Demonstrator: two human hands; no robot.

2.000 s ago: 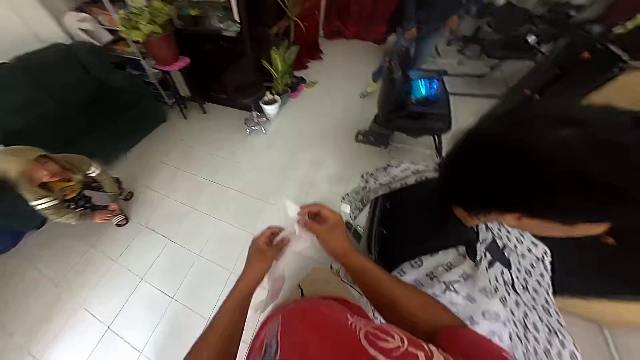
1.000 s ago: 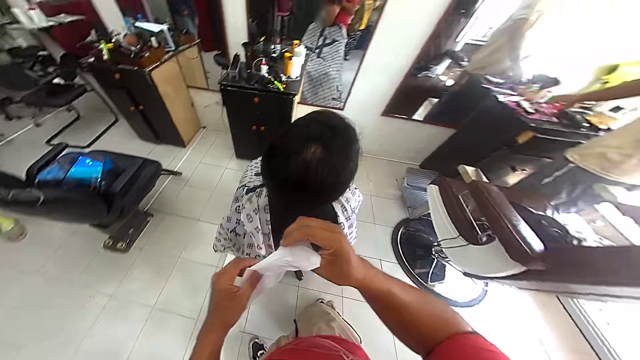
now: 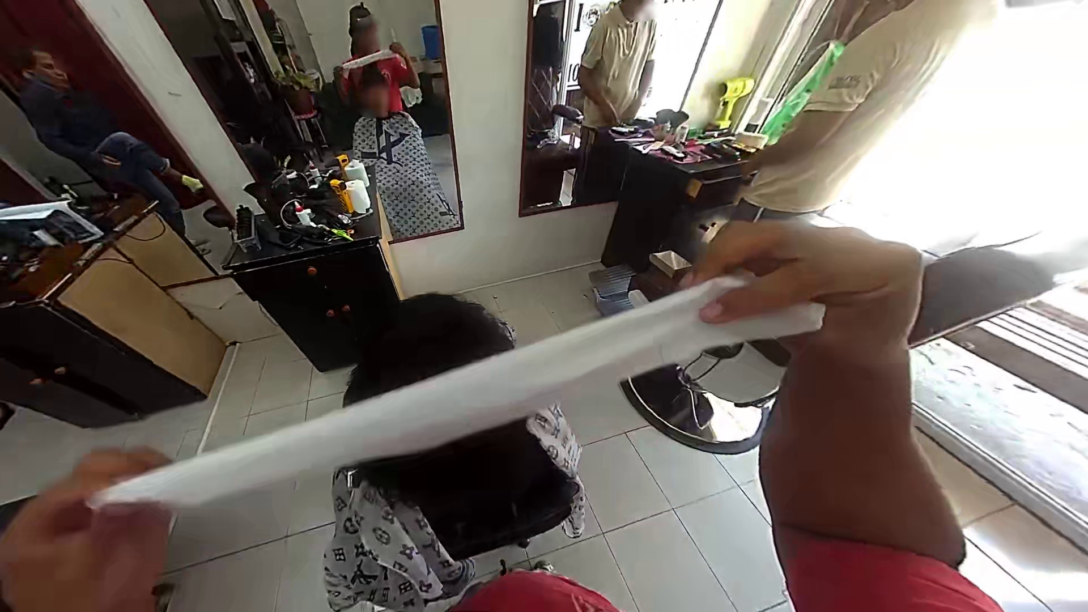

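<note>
A folded strip of white tissue paper [image 3: 476, 399] is stretched between my hands, slanting up to the right. My left hand [image 3: 93, 527], blurred at the lower left edge, pinches one end. The other end is pinched by my right hand [image 3: 799, 272] at the right. Beyond the strip sits a person with dark hair [image 3: 425, 340], seen from behind and partly hidden by it. A white patterned barber cape [image 3: 382, 544] covers this person, and a black chair back [image 3: 501, 501] stands behind them.
A black cabinet [image 3: 314, 297] carrying bottles and barber tools stands ahead left, below a wall mirror [image 3: 416, 127]. Another barber chair's round base [image 3: 697, 416] is at the right. Beyond it a person in a beige shirt [image 3: 884, 93] stands by a counter [image 3: 663, 161] with tools.
My hands have moved wide apart, and the white paper, bunched between them one second ago, is now pulled out into a long strip. The view has swung from the seating area toward the mirrors.
</note>
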